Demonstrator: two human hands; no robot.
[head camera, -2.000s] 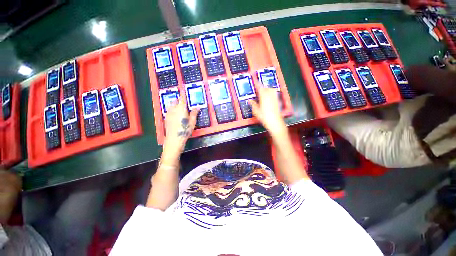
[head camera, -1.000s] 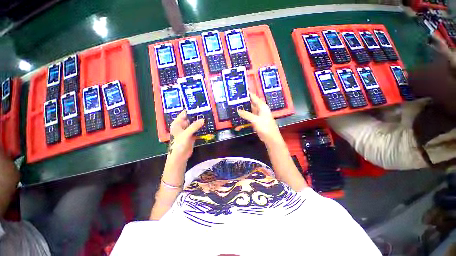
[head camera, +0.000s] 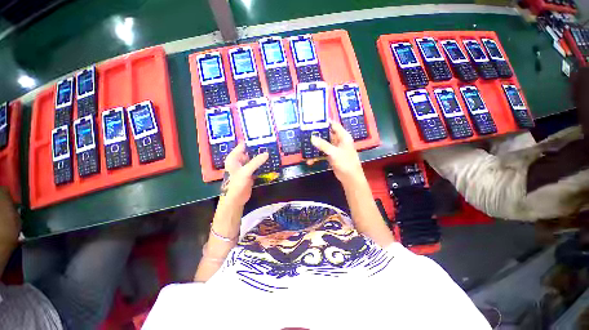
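My left hand (head camera: 240, 173) holds a keypad phone (head camera: 258, 129) with a bright white screen, thumb on its keypad. My right hand (head camera: 337, 149) holds another keypad phone (head camera: 314, 116), also with a white screen, thumb on its keys. Both phones are upright in view, over the front row of the middle red compartment tray (head camera: 336, 58). Other phones with blue or pale screens lie in this tray, four of them in the back row. The back right pocket is empty. The held phones hide the pockets beneath them. Something small and yellow shows under the left phone.
A red tray (head camera: 42, 174) of phones lies on the left and another (head camera: 500, 106) on the right of the green bench (head camera: 187, 193). Below the bench edge, a lower red tray holds dark items (head camera: 413, 200). A person's sleeve (head camera: 484, 171) is at the right.
Two seconds ago both hands were over phones in the tray's front row; they then lifted one each. Since one second ago, both held screens have turned from blue to bright white.
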